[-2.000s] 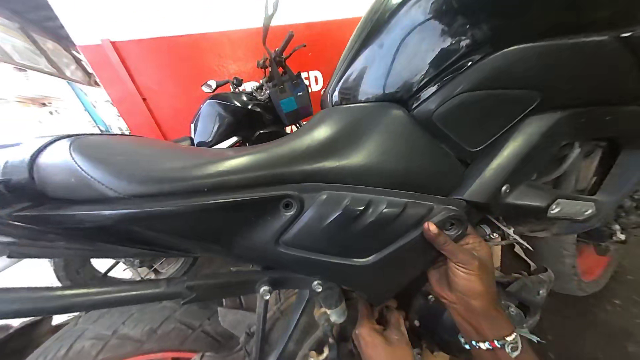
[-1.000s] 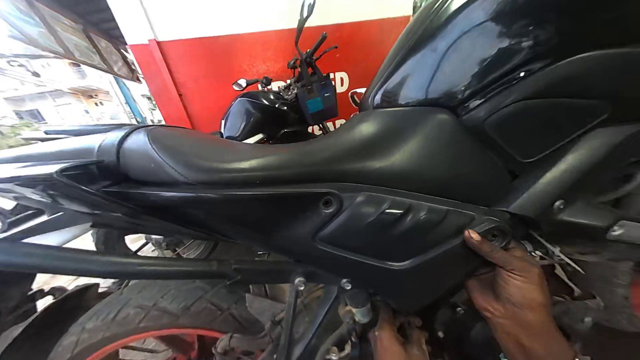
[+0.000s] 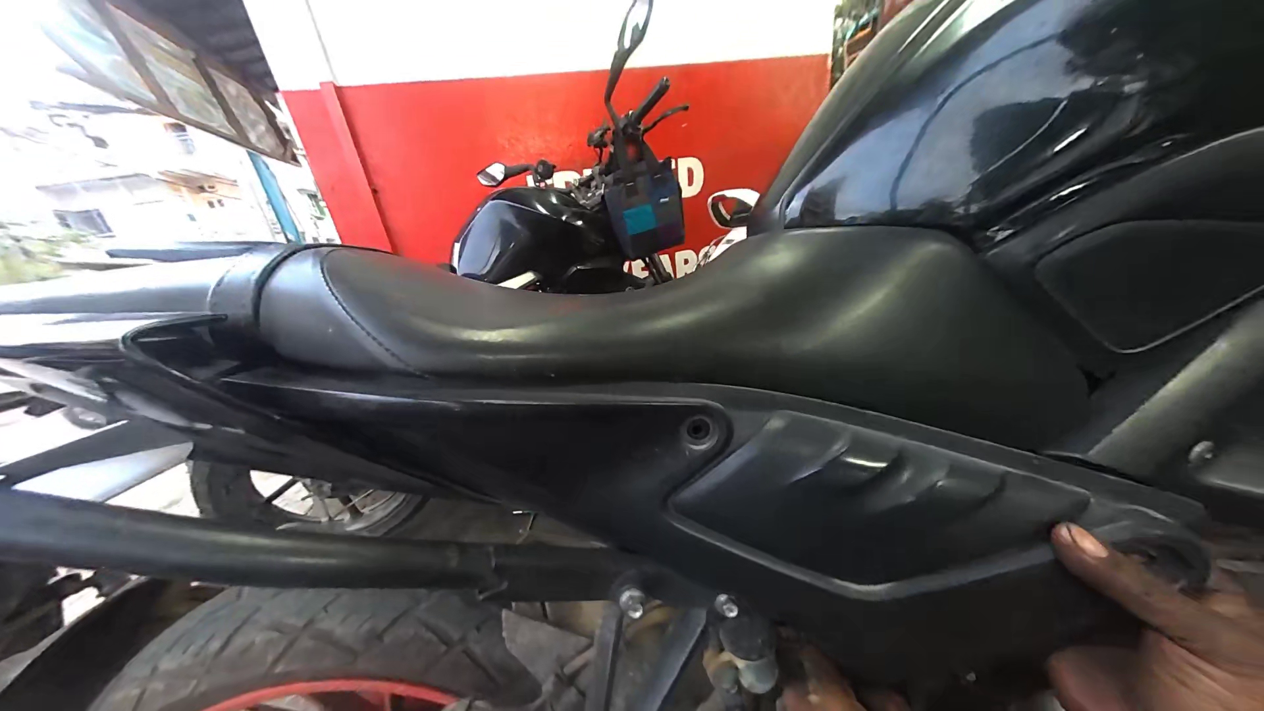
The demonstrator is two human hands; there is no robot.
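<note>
A black plastic side panel [image 3: 869,513] runs below the black motorcycle seat [image 3: 612,326]. At its front end, lower right, my right hand [image 3: 1165,622] grips the panel, with the thumb pressed on the outer face beside a round mounting hole. My left hand [image 3: 825,681] shows only in part at the bottom edge; its fingers reach up under the panel's lower edge, beside a metal fitting [image 3: 748,657], and what they touch is hidden. An empty screw hole [image 3: 698,429] sits at the panel's upper middle.
The fuel tank [image 3: 918,148] rises at the upper right. A black tube [image 3: 247,543] crosses above the rear tyre [image 3: 326,652] at lower left. Behind the seat stand another motorcycle [image 3: 533,232] with a bag [image 3: 642,207] hanging from its handlebar, and a red and white wall [image 3: 474,118].
The view has shifted so that the seat and panel appear larger and my hands lie nearer the bottom right. My right hand stays at the panel's front end, my left beneath it.
</note>
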